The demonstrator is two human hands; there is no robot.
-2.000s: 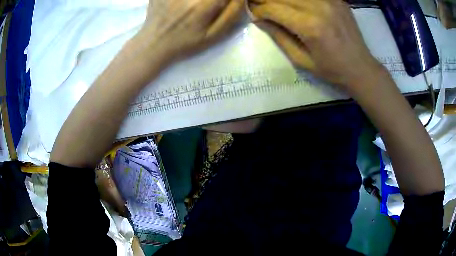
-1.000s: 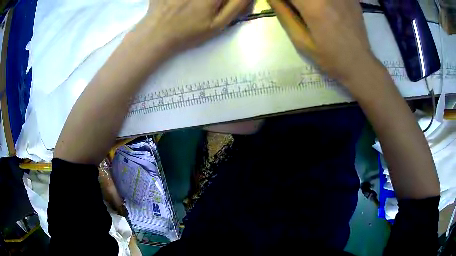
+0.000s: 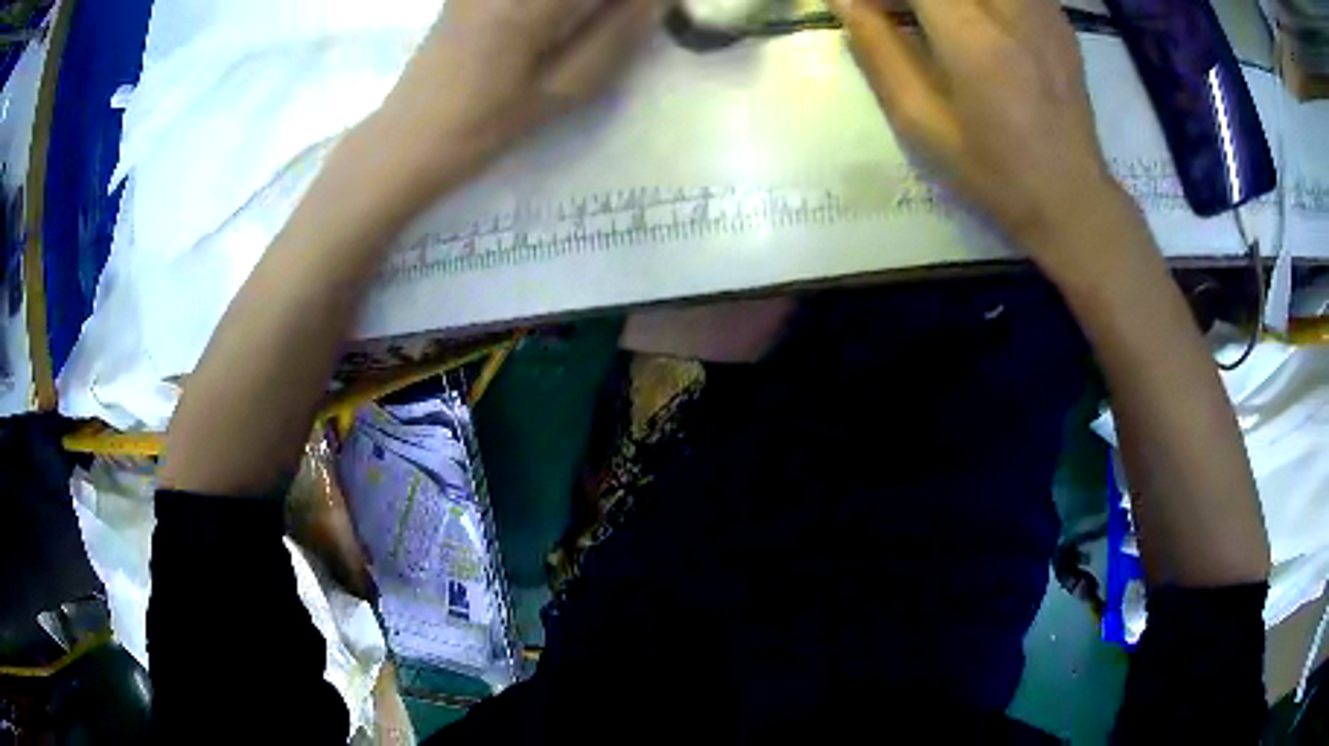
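Note:
My left hand (image 3: pixel 532 66) is at the top edge, blurred and partly cut off. My right hand (image 3: pixel 984 110) is at the top right of centre, its fingertips cut off by the edge. I cannot tell whether either holds anything. Between them a shiny, blurred metal part of the machine (image 3: pixel 729 18) shows at the top edge beside a dark line. White cloth (image 3: pixel 248 110) lies on the table at the left, partly behind my left forearm. The white table top (image 3: pixel 656 277) carries a printed ruler (image 3: pixel 641 219) along its front.
A dark smartphone (image 3: pixel 1198 110) lies at the upper right with a cable (image 3: pixel 1256 299) hanging down. Below the table are a wire basket of printed papers (image 3: pixel 423 539) and a yellow bar (image 3: pixel 416 382). White cloth heaps (image 3: pixel 1275 452) and a blue crate (image 3: pixel 1121 561) are at the right.
My hands have moved apart, the left one to the left and the right one to the right. The metal part now shows between them. The view has shifted slightly.

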